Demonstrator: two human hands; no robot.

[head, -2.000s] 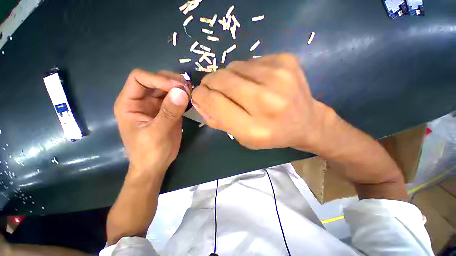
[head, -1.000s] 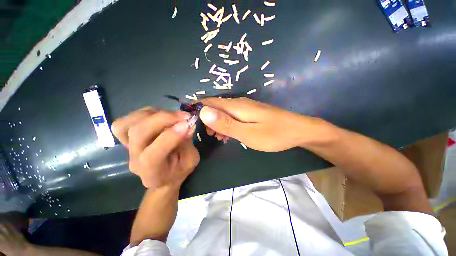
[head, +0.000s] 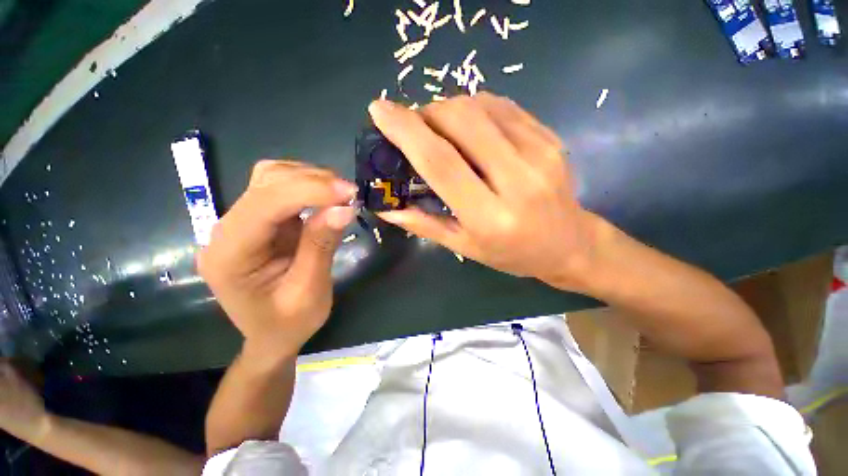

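My right hand (head: 507,191) holds a black device sub-assembly (head: 383,160) over the green work surface. Its left end shows a round dark part and an orange-gold flex patch (head: 386,192); the rest is hidden under my fingers. My left hand (head: 288,246) is just left of that end, thumb and index fingertip nearly together near its lower left corner. A tiny pale bit shows by those fingertips, too small to name. Cream strips (head: 465,72) lie in a loose scatter beyond my right hand.
A long white-faced unit with a blue section (head: 192,181) lies at left. Several blue and white circuit boards (head: 784,26) lie at top right. White specks (head: 60,270) dot the far left. Another person's arm (head: 102,448) is at lower left. Cardboard (head: 688,321) is below right.
My right hand has turned over, palm down, showing the unit's flat black end with the gold patch. My left hand has moved slightly left and up. A third circuit board shows at top right.
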